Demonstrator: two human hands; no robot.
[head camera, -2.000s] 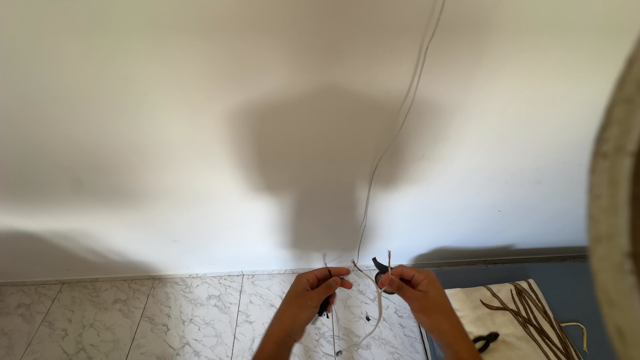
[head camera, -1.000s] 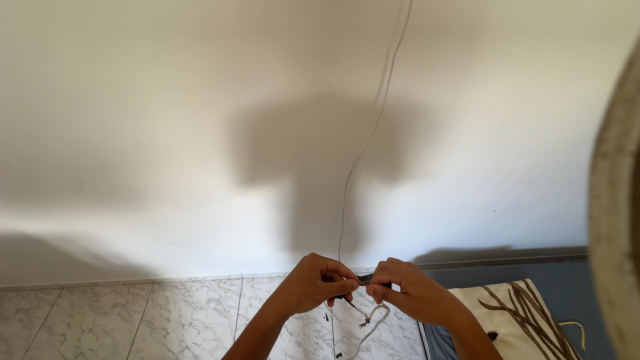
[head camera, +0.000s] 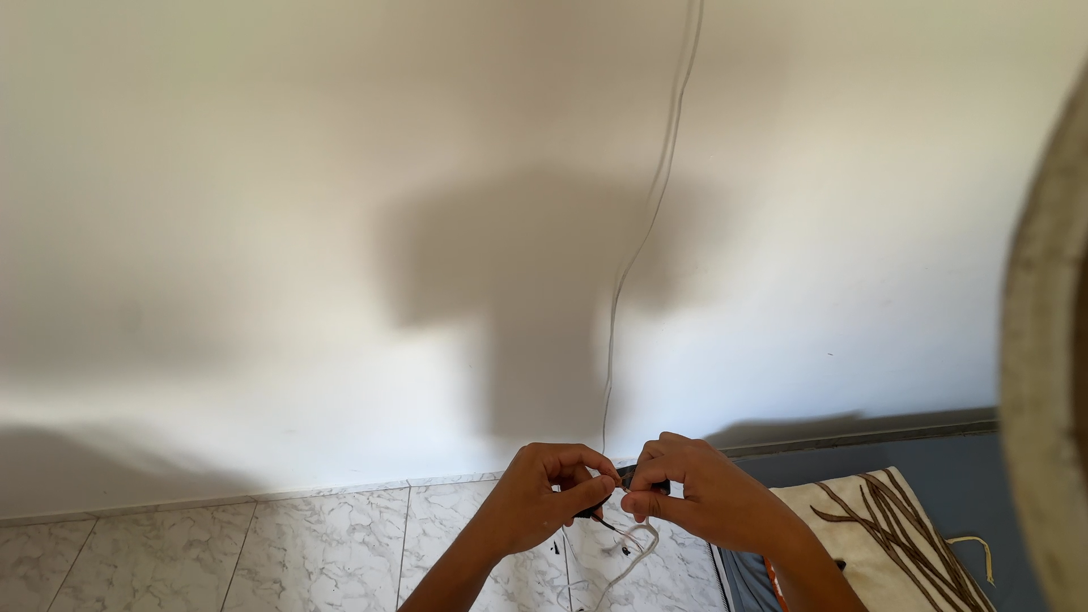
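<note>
A thin white cable hangs down the wall to my two hands. My left hand pinches the cable's end between thumb and fingers, and a small black item shows under its fingers. Close against it on the right, my right hand grips a piece of black tape or similar black material at the joint between the fingertips. Stripped wire ends are mostly hidden by the fingers. Below the hands a loop of white cord dangles, with a dark thin wire beside it.
Marble-patterned floor tiles meet the white wall. At lower right, a cream cloth with brown branch-like lines lies on a blue-grey surface, a pale cord beside it. A large round-edged object fills the right edge.
Two seconds ago my hands were apart, with wire ends sticking up; they have come together at the cable. The black item by my right hand is now largely covered by its fingers.
</note>
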